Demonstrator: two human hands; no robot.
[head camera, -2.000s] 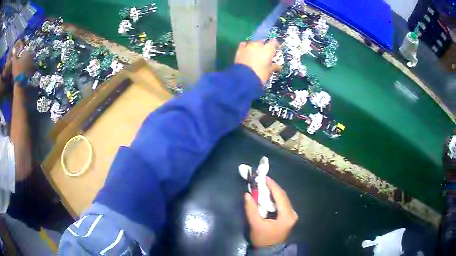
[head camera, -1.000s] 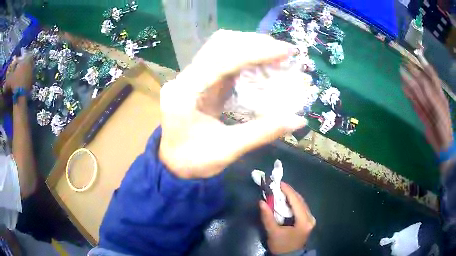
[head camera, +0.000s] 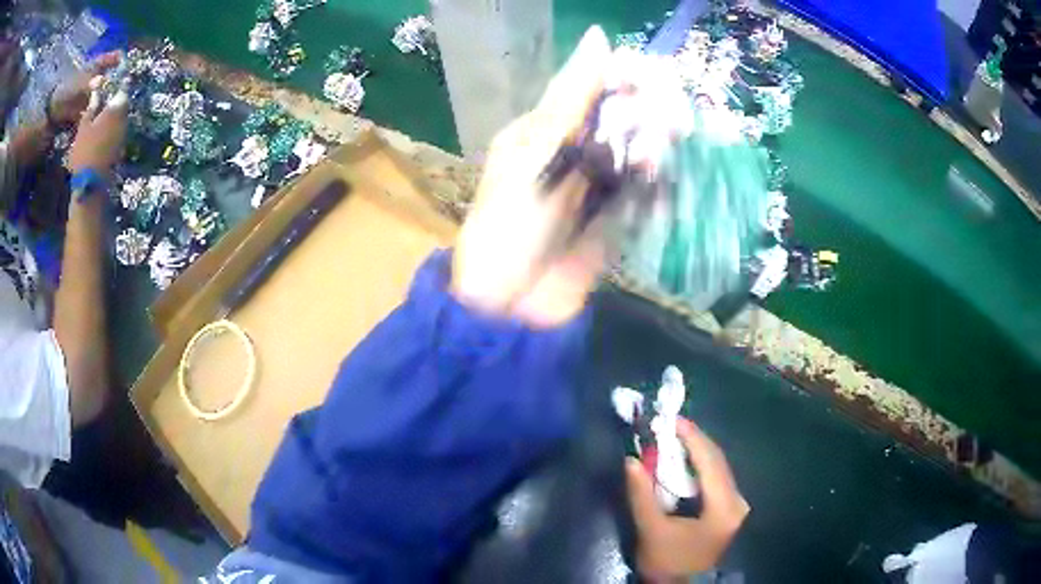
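Note:
My left hand (head camera: 531, 222), in a blue sleeve, is raised close to the camera above the belt edge and holds a wired board assembly (head camera: 696, 194). The assembly is motion-blurred; its white part is at the fingers and its green part faces right. My right hand (head camera: 688, 502) is low over the dark bench and grips hand cutters (head camera: 664, 451) with red handles and white wrapping, the wrapped ends pointing up. More assemblies (head camera: 731, 69) lie piled on the green belt behind my left hand, partly hidden by it.
A cardboard tray (head camera: 331, 308) at left holds a pale yellow ring (head camera: 217, 371) and a dark stick (head camera: 285, 245). Another person's arm (head camera: 86, 274) is at far left beside piled assemblies (head camera: 183, 126). A grey post (head camera: 491, 69) stands by the belt's chipped edge (head camera: 822, 365). White scrap (head camera: 938, 559) lies lower right.
My left hand took an assembly from the pile and brought it near the camera; it has since turned, showing its green part. Another person's hand at right has left view.

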